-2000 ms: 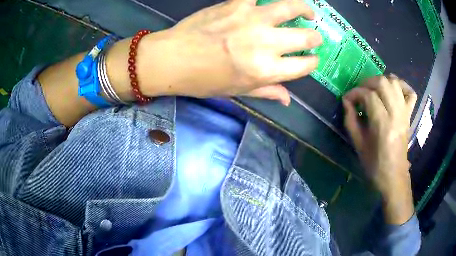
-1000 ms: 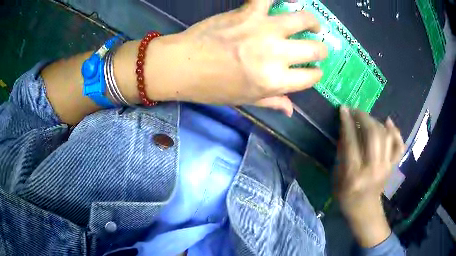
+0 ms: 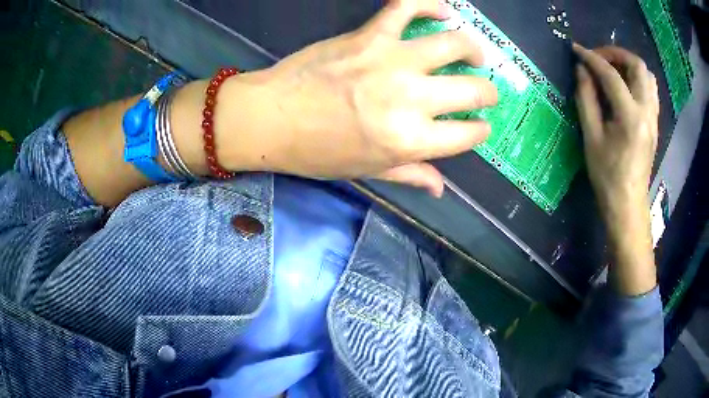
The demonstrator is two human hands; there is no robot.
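Note:
A green PCB panel (image 3: 529,144) lies slantwise on the dark mat (image 3: 509,204), with rows of small pale specks along its far long edge. My left hand (image 3: 389,101) lies over the panel's left part, palm down, fingers spread on its surface, and hides that part. My right hand (image 3: 618,113) is just beyond the panel's right end, above the mat. Its fingertips are near a loose group of small whitish components (image 3: 557,22). Whether its fingertips hold anything cannot be told.
Another green panel (image 3: 670,54) lies at the far right of the mat. A white label or card (image 3: 659,214) shows beside my right forearm. The table's near edge runs diagonally in front of my body. The green floor (image 3: 47,85) is at the upper left.
My right hand has moved from the panel's near right corner, first towards me, then up and away to beside the loose components. My left hand stays on the panel with small shifts.

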